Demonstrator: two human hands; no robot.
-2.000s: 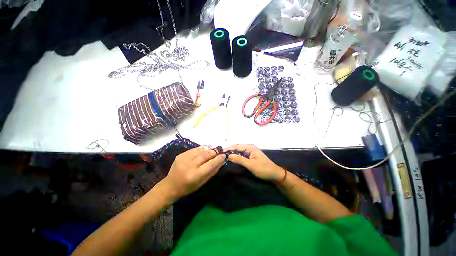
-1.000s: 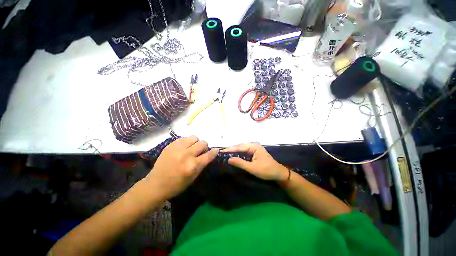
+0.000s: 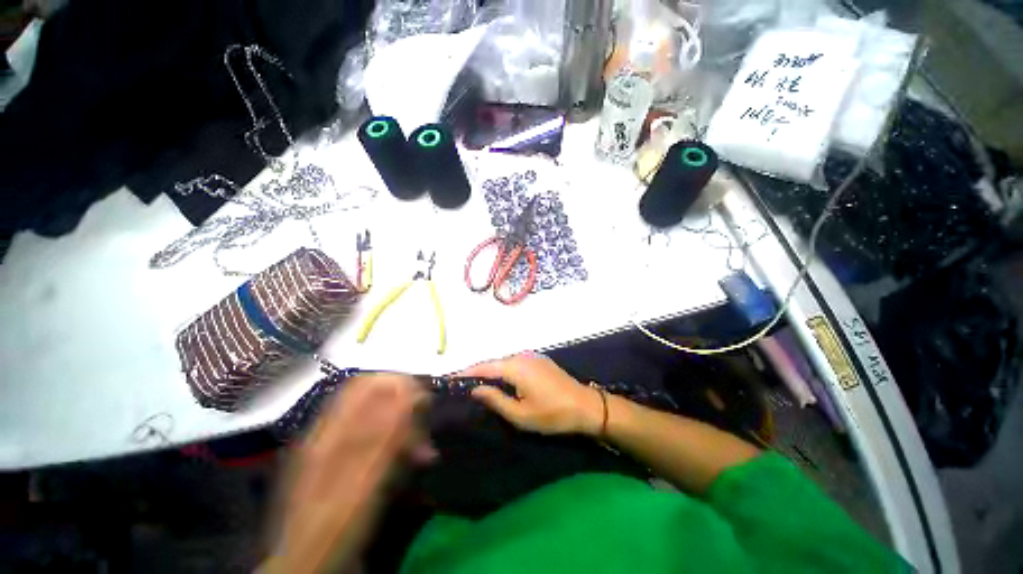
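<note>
The black fabric (image 3: 471, 437) lies over my lap at the table's edge. A dark glittering beaded trim (image 3: 452, 385) runs along its edge. My right hand (image 3: 533, 392) pinches the trimmed edge between thumb and fingers. My left hand (image 3: 365, 443) is blurred, over the fabric to the left; whether its fingers hold anything cannot be seen. The striped cushion (image 3: 264, 325) sits at the table edge, touching or near the trim's left end. No needle or thread can be made out.
Yellow-handled nippers (image 3: 413, 303) lie open beyond my hands, small pliers (image 3: 365, 264) beside the cushion. Red-handled scissors (image 3: 505, 269) rest on rows of shiny stones (image 3: 555, 241). Black thread cones (image 3: 440, 168), silver chain (image 3: 252, 213) and labelled bags (image 3: 780, 101) are behind. A pale cable (image 3: 718, 348) loops right.
The view has turned, so the table looks tilted. My left hand has come away from my right hand, down and to the left, and is blurred. My right hand still pinches the edge.
</note>
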